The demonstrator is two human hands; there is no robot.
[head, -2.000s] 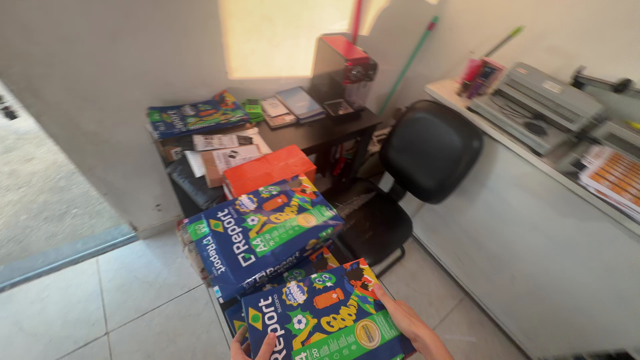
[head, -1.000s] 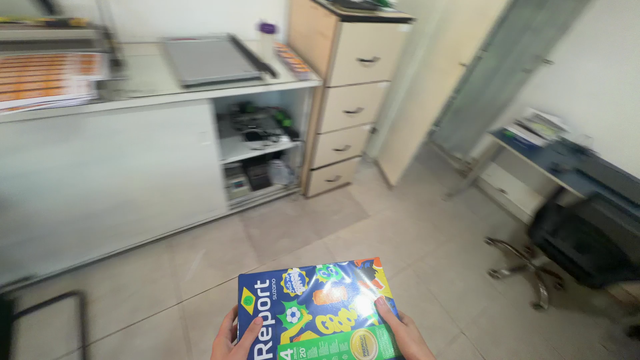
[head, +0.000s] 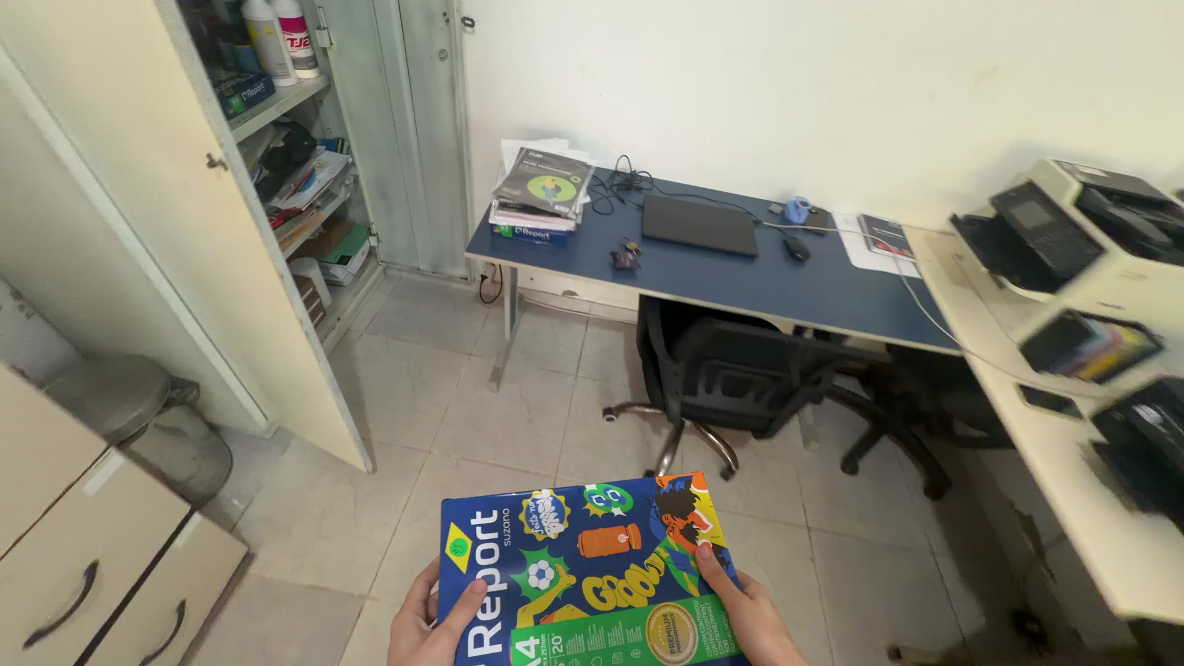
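A Report ream of A4 paper (head: 592,573) in a blue, green and yellow wrapper is held flat before me at the bottom of the head view. My left hand (head: 439,615) grips its left side, thumb on the top face. On the right side, my right hand (head: 740,601) holds it the same way, thumb near the corner. The fingers beneath the ream are mostly hidden. Both hands touch only this ream.
A metal cabinet with an open door (head: 277,305) stands left, near drawers (head: 102,555) and a bin (head: 166,425). Ahead, a blue desk (head: 573,268) bears papers (head: 546,185) and a laptop (head: 700,225). An office chair (head: 740,370) stands before it; a printer (head: 1082,222) is at right.
The view has swung far right, from the side table with stacked reams, past the drawers, to the desk and open cabinet. Both hands keep hold of the ream, now lifted away from that stack.
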